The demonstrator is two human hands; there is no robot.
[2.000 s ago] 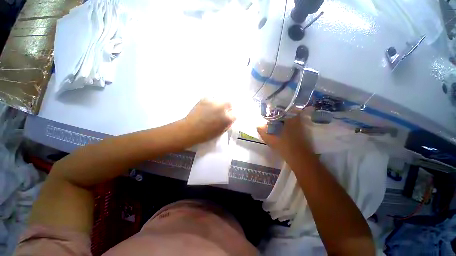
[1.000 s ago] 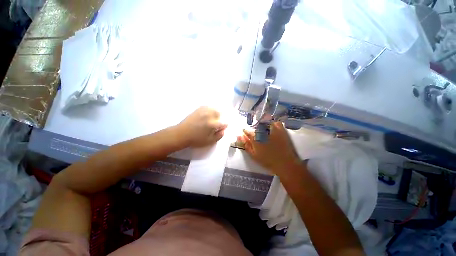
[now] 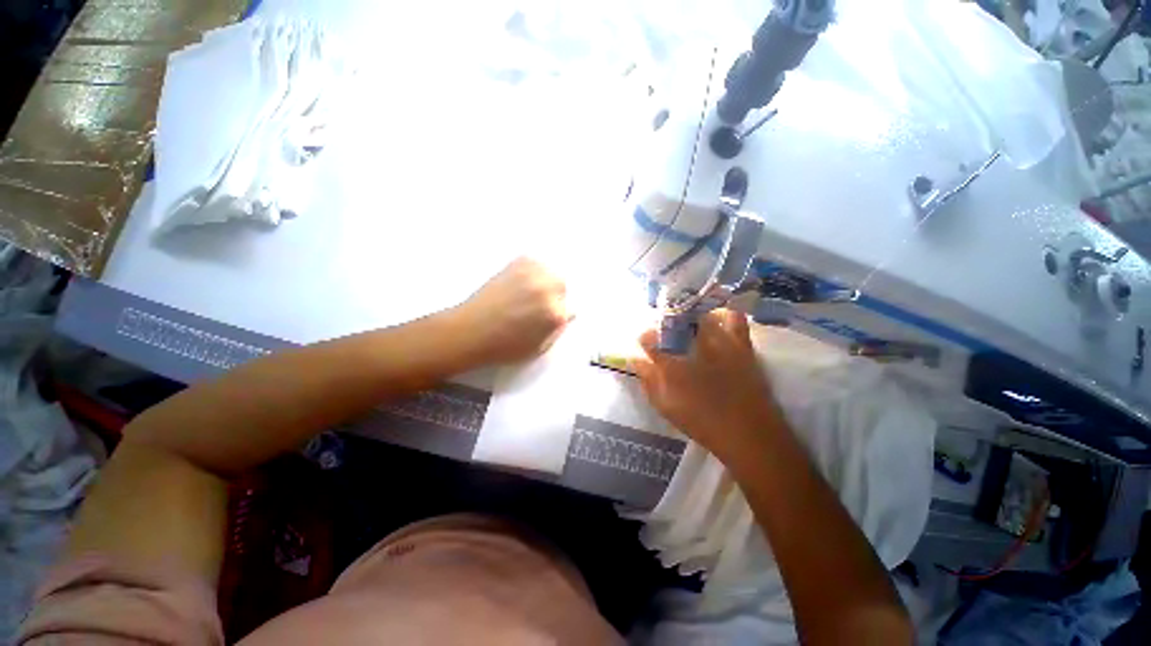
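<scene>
A small white fabric piece (image 3: pixel 530 416) lies from the needle area over the grey front edge of the table. My left hand (image 3: pixel 520 309) is closed on its upper left part, left of the needle. My right hand (image 3: pixel 701 379) is at the presser foot area of the sewing machine (image 3: pixel 858 152), fingers bent beside the foot; glare hides what its fingertips touch. A small yellow mark (image 3: pixel 613 362) shows by the right fingertips. Sewn white pieces (image 3: pixel 808 442) hang off the table edge, behind and beside the right forearm.
A stack of white strips (image 3: pixel 246 139) lies at the upper left of the table. A brown taped carton (image 3: pixel 78 126) stands at the far left. A dark ribbed lamp arm (image 3: pixel 773 63) rises over the machine head. Cloth heaps lie around.
The camera view has shifted. The hanging end of the white piece shows a little shorter than one second ago. Both hands stay near the needle; the yellow mark shows again.
</scene>
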